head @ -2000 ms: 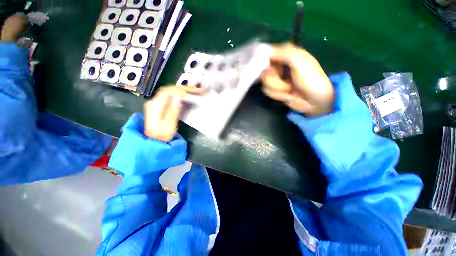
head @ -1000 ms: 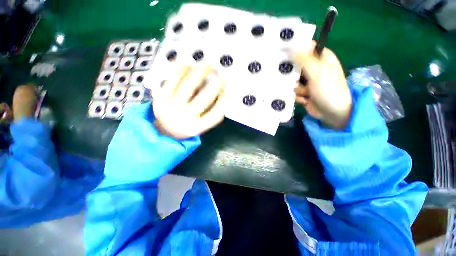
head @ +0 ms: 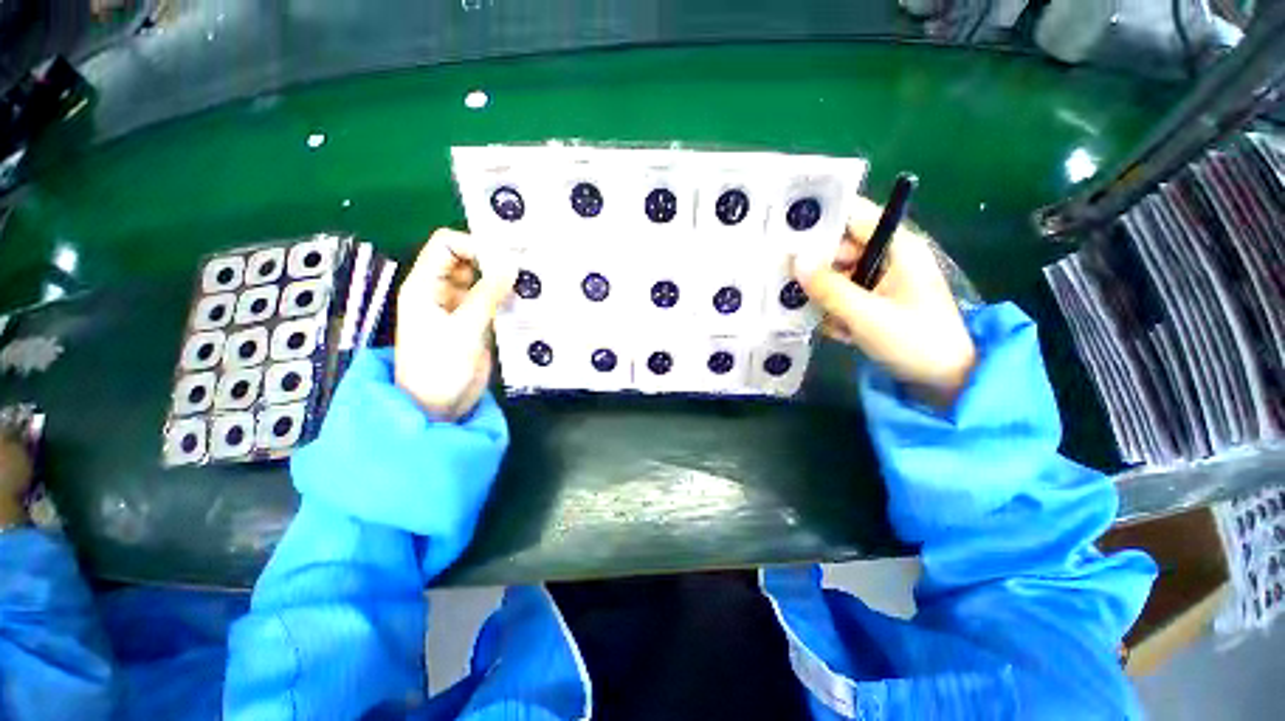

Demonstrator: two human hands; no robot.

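A white part sheet (head: 696, 248) with three rows of black centre discs is held up in front of me, above the dark green bench. My left hand (head: 448, 327) grips its left edge, thumb on the front. My right hand (head: 905, 303) grips its right edge and also holds a slim black pen-like tool (head: 886, 233), tip pointing up. The fingers behind the sheet are hidden. A stack of sheets (head: 244, 351) with pale rounded pads around dark centres lies on the bench at the left.
A brighter green conveyor surface (head: 381, 127) runs across behind the bench. A second stack of striped-edged sheets (head: 1170, 310) is at the right, with a dotted sheet (head: 1251, 556) below it. Another person's blue sleeve (head: 50, 613) and hand are at the left edge.
The sheet, earlier tilted and blurred, is now upright and facing me. My left hand has moved from its front to its left edge. The view has tipped up, showing more of the bench's far side.
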